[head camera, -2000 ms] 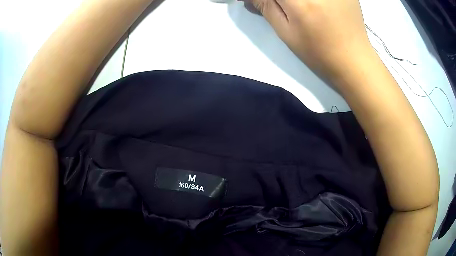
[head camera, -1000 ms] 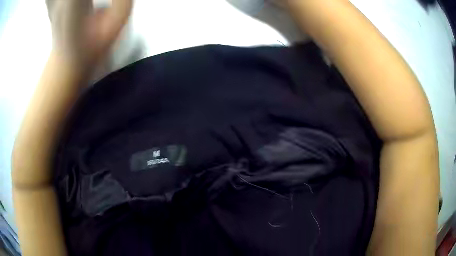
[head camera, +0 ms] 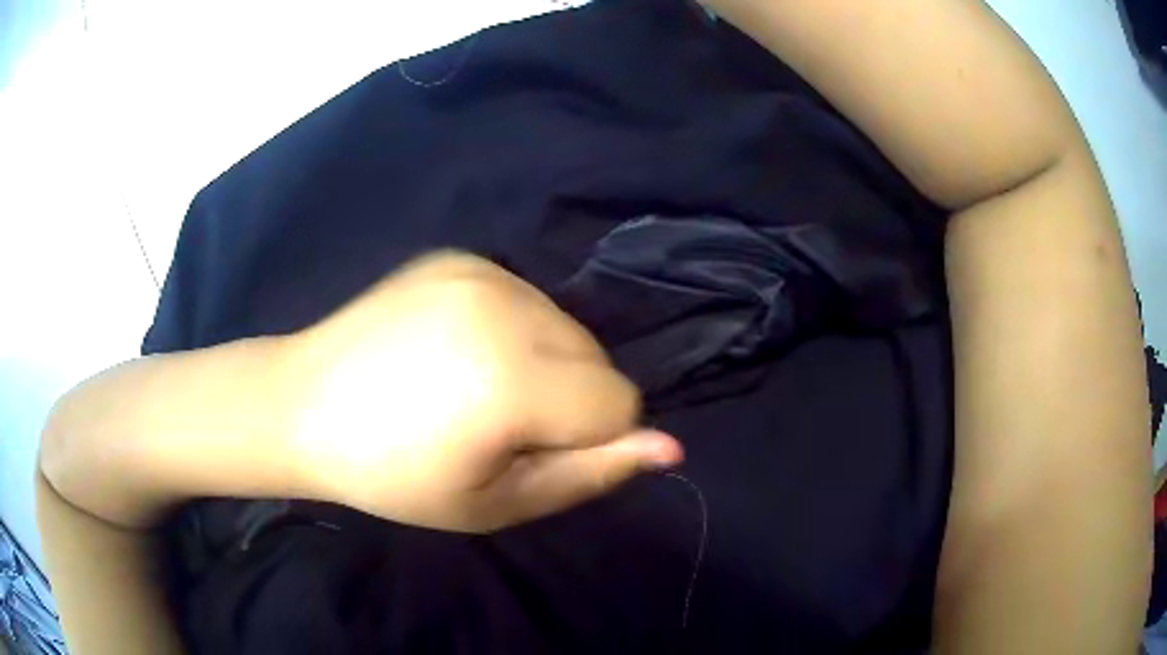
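Note:
A dark jacket (head camera: 384, 166) with a matte shell fills most of the view. Its shiny, wrinkled lining (head camera: 691, 275) shows near the middle. My left hand (head camera: 474, 397) is over the jacket, fingers curled with the thumb pointing right. A pale sewing thread (head camera: 703, 537) hangs from beside the thumb tip; whether the fingers grip it is hidden. Another fine thread (head camera: 429, 82) lies near the jacket's top edge. My right hand is out of the picture above; only its arm shows along the right side. The size label is not clearly visible.
The glossy white table (head camera: 115, 102) shows at the upper left, with a thin joint line. Dark cloth (head camera: 1145, 45) lies at the upper right edge. Bluish cloth (head camera: 23, 595) shows at the lower left edge.
My left hand has come down from the upper left to the middle of the jacket. The jacket has shifted up in view, and my right hand has left the top of the picture.

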